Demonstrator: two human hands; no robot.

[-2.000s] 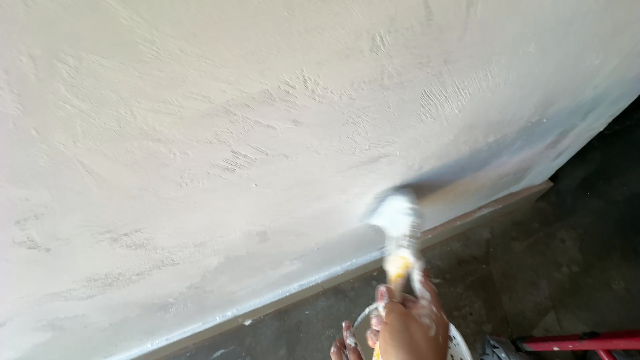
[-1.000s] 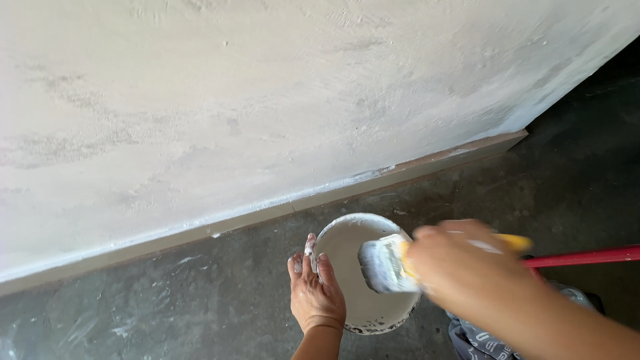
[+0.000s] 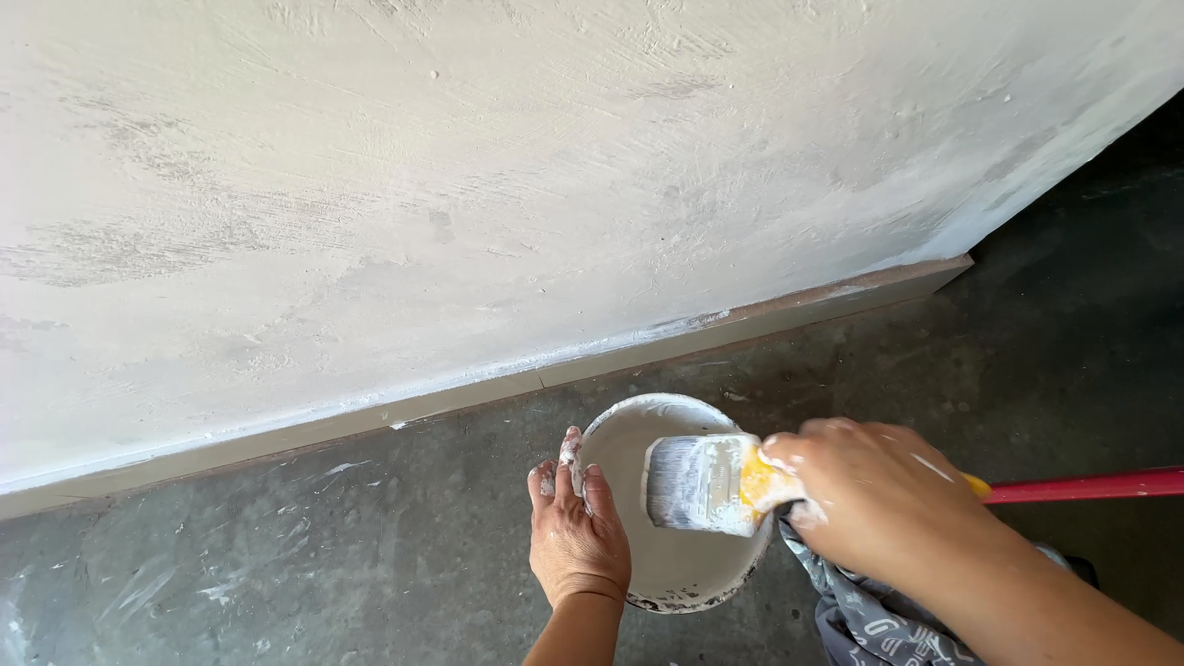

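My right hand [image 3: 860,481] is closed around the yellow handle of a wide paintbrush [image 3: 703,484], whose bristles are coated with white paint. The brush lies level over the opening of a round white bucket [image 3: 680,592] that holds pale paint [image 3: 615,453]. At the bucket's left rim rests my left hand [image 3: 578,532], fingers spread and paint-smeared; whether it grips the rim cannot be told. Beyond the bucket rises a whitish wall [image 3: 444,213] with rough, patchy texture, and a wet-looking white band runs along its lower edge.
A beige baseboard [image 3: 462,393] follows the foot of the wall and ends at a corner on the right. The grey floor [image 3: 388,546] bears white splatters. A red bar [image 3: 1091,486] and a printed grey cloth [image 3: 860,615] lie at the lower right.
Two seconds ago the brush was against the lower wall; now my right hand has it over the bucket. My left hand has come fully into view at the rim.
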